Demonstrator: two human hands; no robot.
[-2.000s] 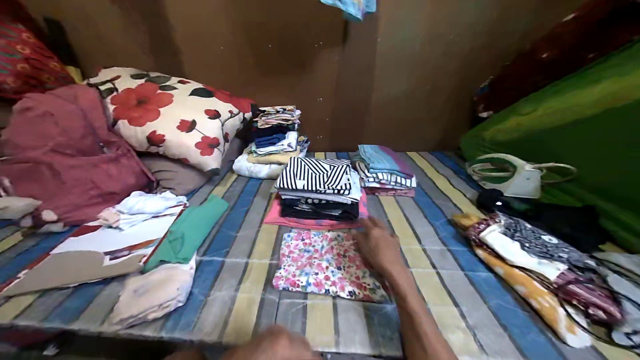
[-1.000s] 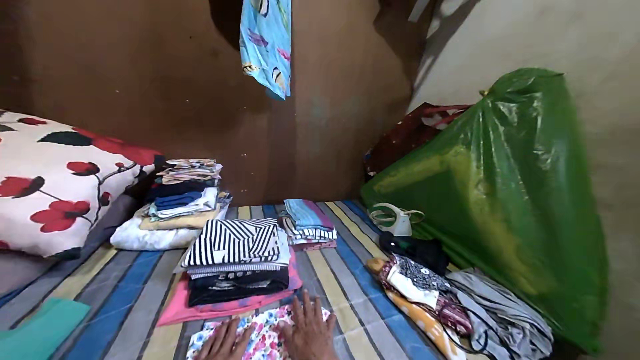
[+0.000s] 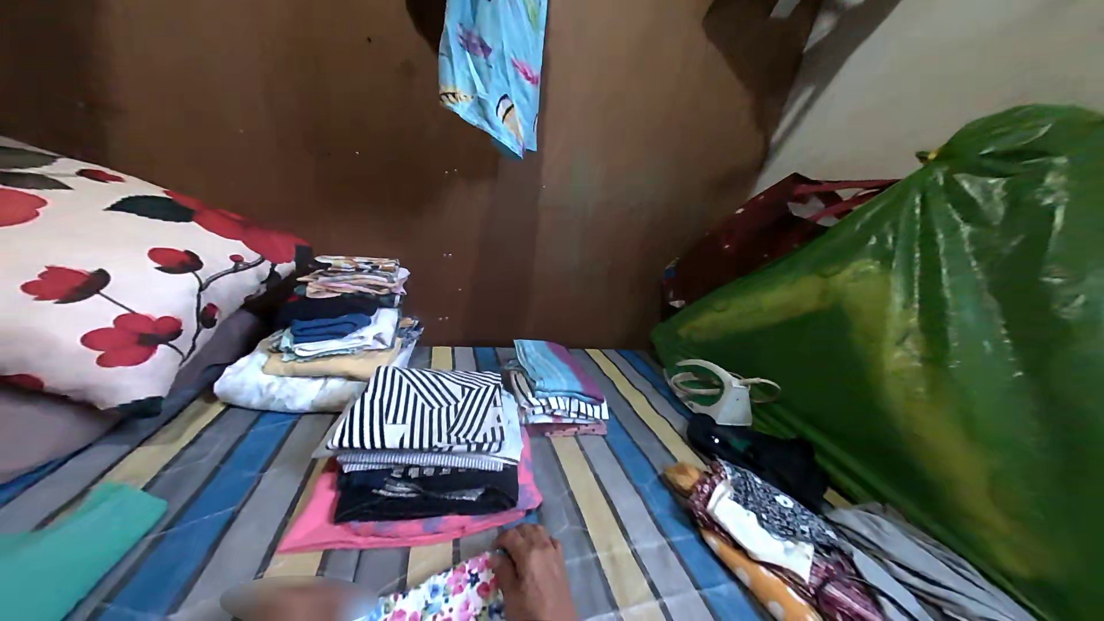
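Observation:
A floral cloth with pink and blue flowers point(image 3: 448, 593) lies at the bottom edge, partly cut off. My right hand point(image 3: 533, 573) grips its right side with curled fingers. My left hand point(image 3: 297, 599) is blurred at the cloth's left end, so its grip is unclear. Just beyond the hands stands a stack of folded clothes, with a black and white striped garment point(image 3: 423, 410) on top, a black garment point(image 3: 427, 493) below and a pink cloth point(image 3: 315, 517) at the bottom. Behind it to the right is a smaller folded stack point(image 3: 561, 384).
A taller folded stack point(image 3: 341, 336) stands beside a floral pillow point(image 3: 112, 285). Green cloth point(image 3: 82, 552) lies at lower left. On the right are loose clothes point(image 3: 768, 526), a white plastic object point(image 3: 724, 397) and a large green plastic bag point(image 3: 906, 345). Blue cloth point(image 3: 496, 69) hangs above.
Both hands lay flat with spread fingers on the floral cloth a second ago; now the right fingers are curled at its right side. The view has shifted right and up since the oldest frame.

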